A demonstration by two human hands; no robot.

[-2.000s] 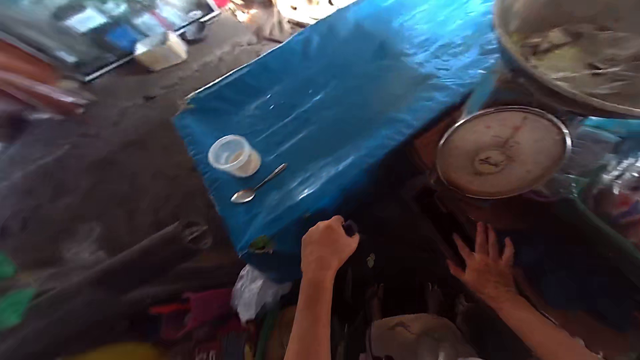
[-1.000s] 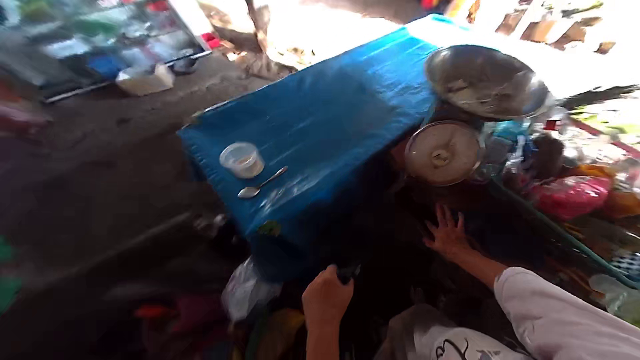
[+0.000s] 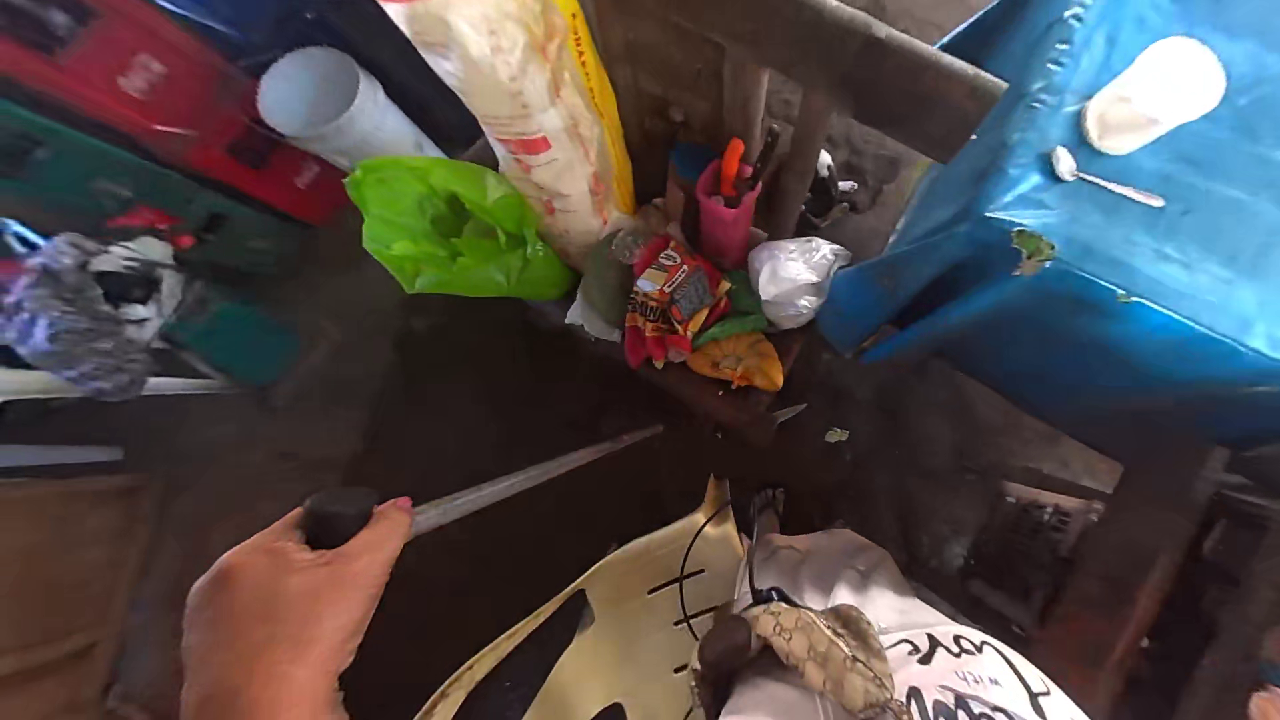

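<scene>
My left hand (image 3: 285, 610) is at the lower left, its fingers closed on the black handle of a long, thin metal tool (image 3: 540, 478). The tool extends to the right and slightly up over the dark floor; whether it is a blade or a rod cannot be told. A small bit of skin, seemingly my right hand (image 3: 1266, 702), shows at the bottom right edge, and its fingers are hidden. At the upper right, a plastic cup (image 3: 1155, 95) and a metal spoon (image 3: 1108, 182) lie on a table with a blue plastic cover (image 3: 1180, 260).
Ahead are a green plastic bag (image 3: 450, 230), a tall printed sack (image 3: 540, 120), a pink holder (image 3: 725, 215) with handled tools, food packets (image 3: 675, 300) and a white plastic bag (image 3: 795, 278). A white cylindrical container (image 3: 340, 105) and red crates (image 3: 170, 90) stand upper left.
The view has swung far to the left. The long metal tool in my left hand now shows plainly. My right hand, spread open before, has moved almost out of view.
</scene>
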